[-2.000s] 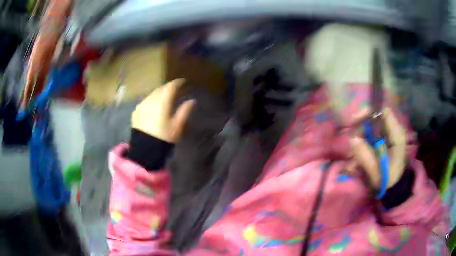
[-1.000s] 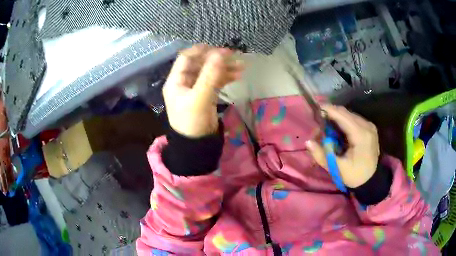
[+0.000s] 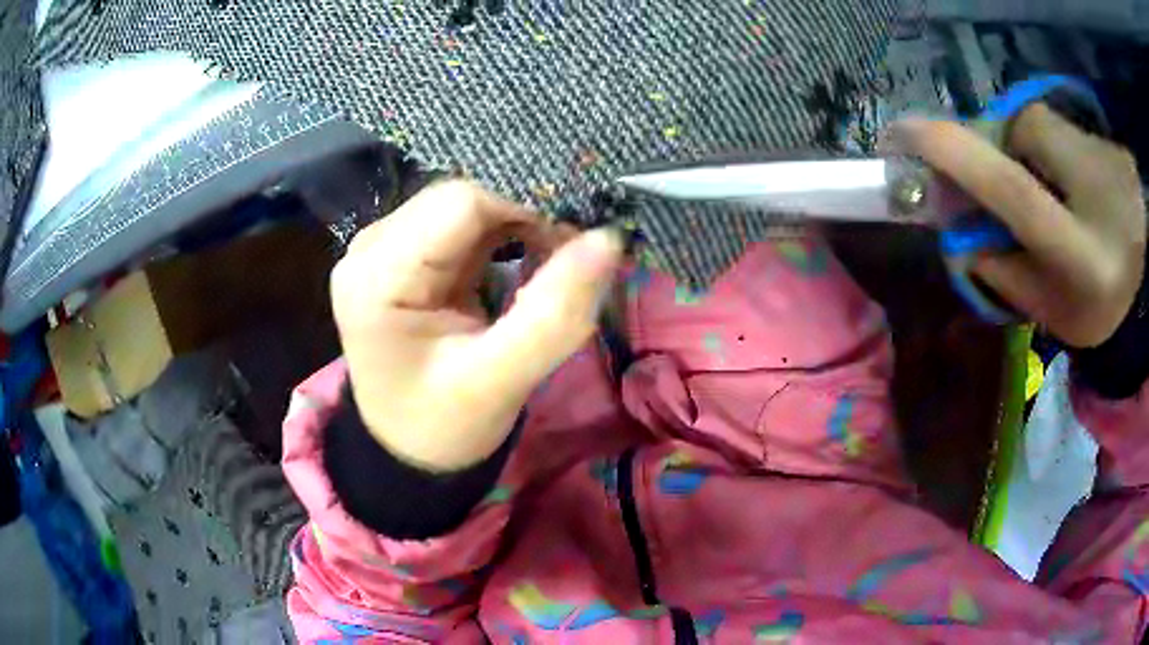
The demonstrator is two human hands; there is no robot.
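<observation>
A grey-black woven fabric piece (image 3: 554, 88) with coloured flecks and black motifs spreads across the top of the view. My left hand (image 3: 460, 309) pinches its lower edge between thumb and fingers beside a black motif (image 3: 610, 199). My right hand (image 3: 1040, 221) holds scissors (image 3: 806, 187) by their blue handle loops. The silver blades point left across the fabric, with the tip at the pinched motif. The blades look nearly or fully closed. The fabric's pointed corner hangs down below the blades.
A pale grey table edge with a ruler scale (image 3: 202, 183) curves at the upper left. A cardboard box (image 3: 114, 347) and a pile of motif fabric (image 3: 189, 542) are at the lower left. A green basket rim (image 3: 1004, 441) is at the right. The pink jacket (image 3: 743, 529) is below.
The fabric has come lower and closer. My left hand has moved slightly down and now pinches its edge. My right hand has risen to the right, turning the scissors level across the fabric.
</observation>
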